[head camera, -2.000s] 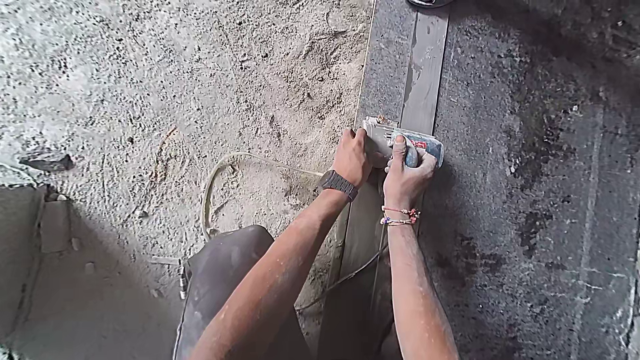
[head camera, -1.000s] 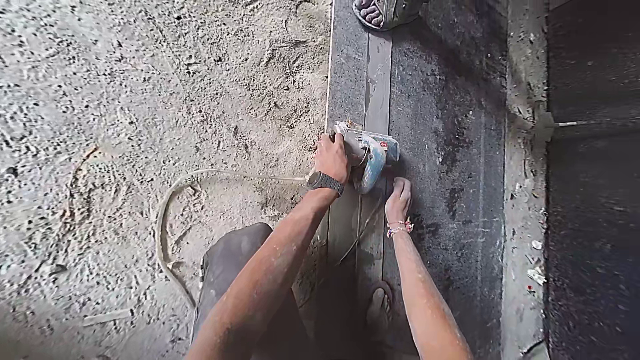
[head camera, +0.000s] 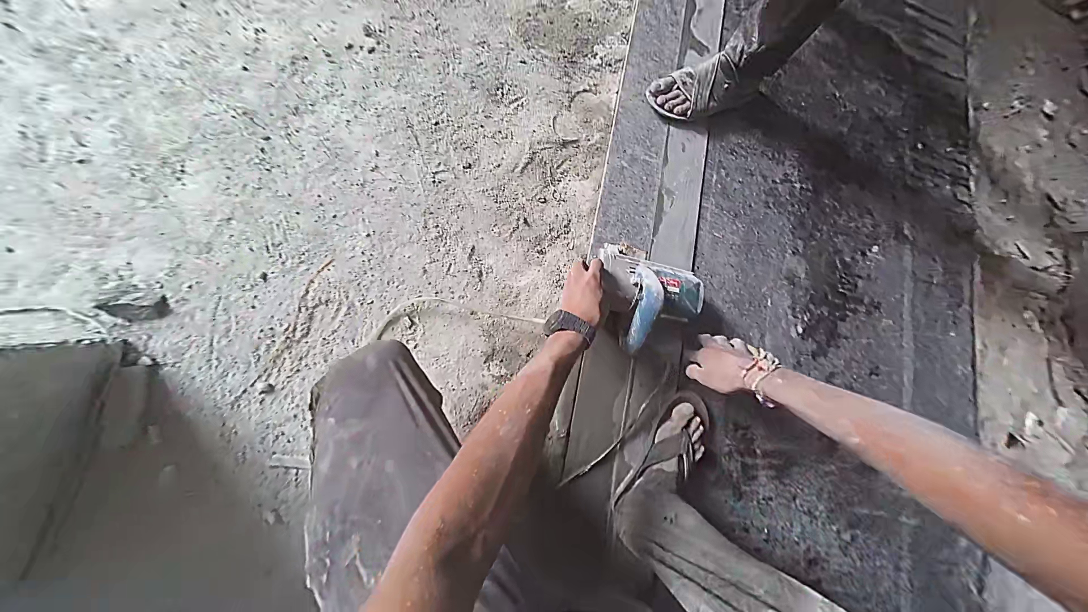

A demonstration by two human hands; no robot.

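Observation:
A dusty power saw with a blue handle (head camera: 648, 308), probably a handheld stone cutter, rests on the long dark stone slab (head camera: 633, 191). My left hand (head camera: 585, 293), below a dark wristwatch, grips the near left end of its body. Just right of and below the tool, my right hand (head camera: 721, 364) holds nothing; its fingers are spread low over the slab and a beaded bracelet circles the wrist. Whether its fingertips touch the stone cannot be told. A grey strip (head camera: 682, 195) runs lengthwise along the slab. The tool's blade is hidden.
Another person's sandalled foot (head camera: 701, 89) stands on the slab at the top. My own sandalled foot (head camera: 680, 433) is close below the tool. A pale cable or hose (head camera: 425, 302) curves over the dusty ground (head camera: 340, 170). Rubble (head camera: 1033, 357) lines the right side.
My right hand has let go of the tool and moved away to its lower right. My left hand stays on the tool. More of the other person's foot and leg has come into view.

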